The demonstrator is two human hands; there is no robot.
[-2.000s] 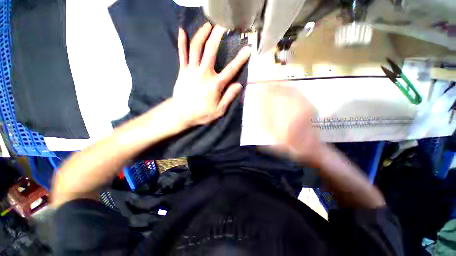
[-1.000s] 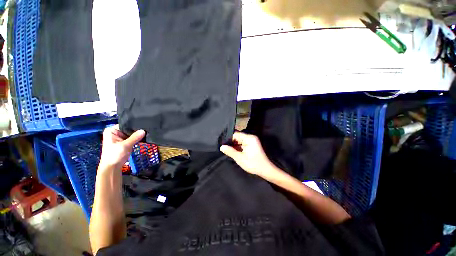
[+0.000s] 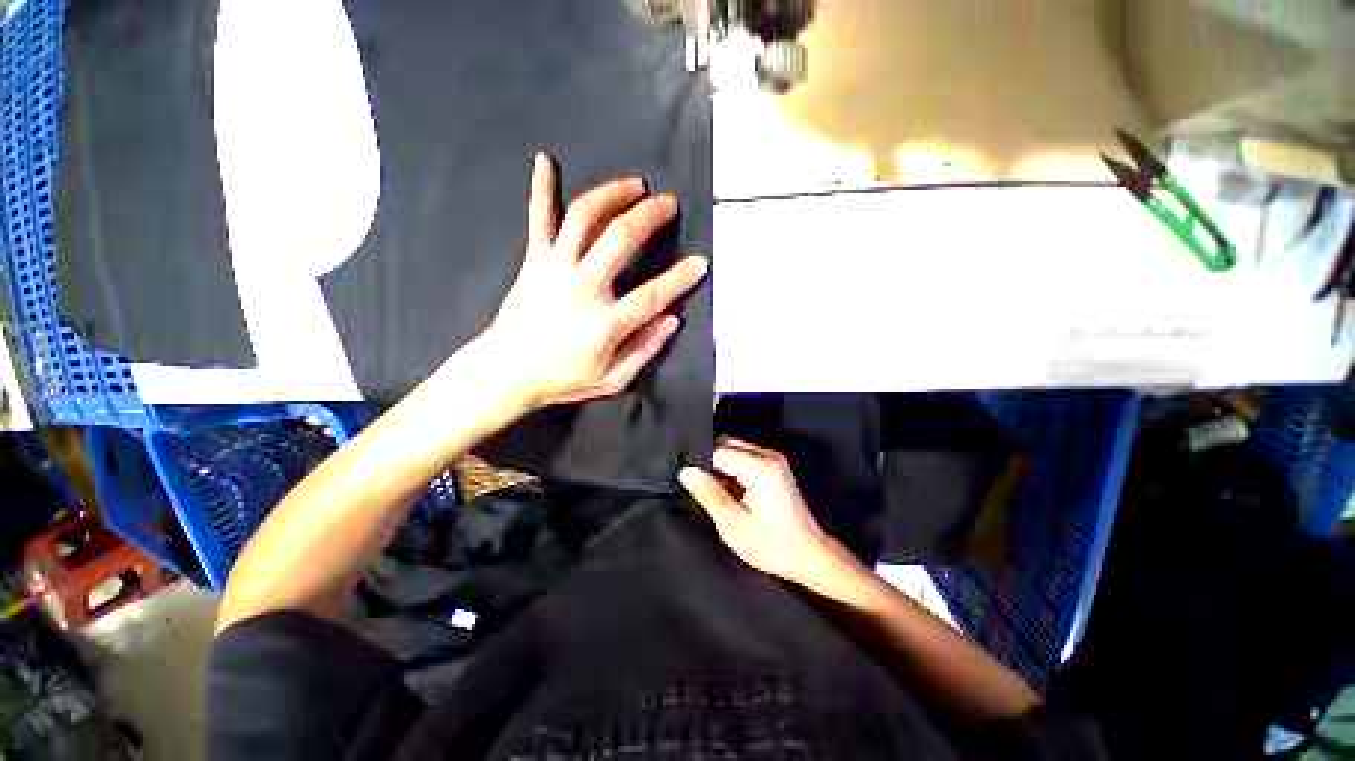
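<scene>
A large black garment body (image 3: 446,164) lies flat on the white table, its straight right edge running down from the presser foot (image 3: 697,36) and its lower end hanging over the table's front edge. My left hand (image 3: 595,298) lies flat on the cloth with fingers spread, near that right edge. My right hand (image 3: 751,498) pinches the cloth's lower right corner just below the table edge. The needle itself is too small to tell.
Green thread snips (image 3: 1189,216) lie on the table at the right. A separate black cut piece (image 3: 149,193) rests at the far left, over a blue basket (image 3: 33,223). Another blue basket (image 3: 1063,506) stands below the table at right. Black cloth with a small white label (image 3: 464,619) lies near my lap.
My left hand has let go of the cloth's lower left edge and moved up onto the cloth. The cloth now lies further up, under the machine's foot. My right hand still holds the corner.
</scene>
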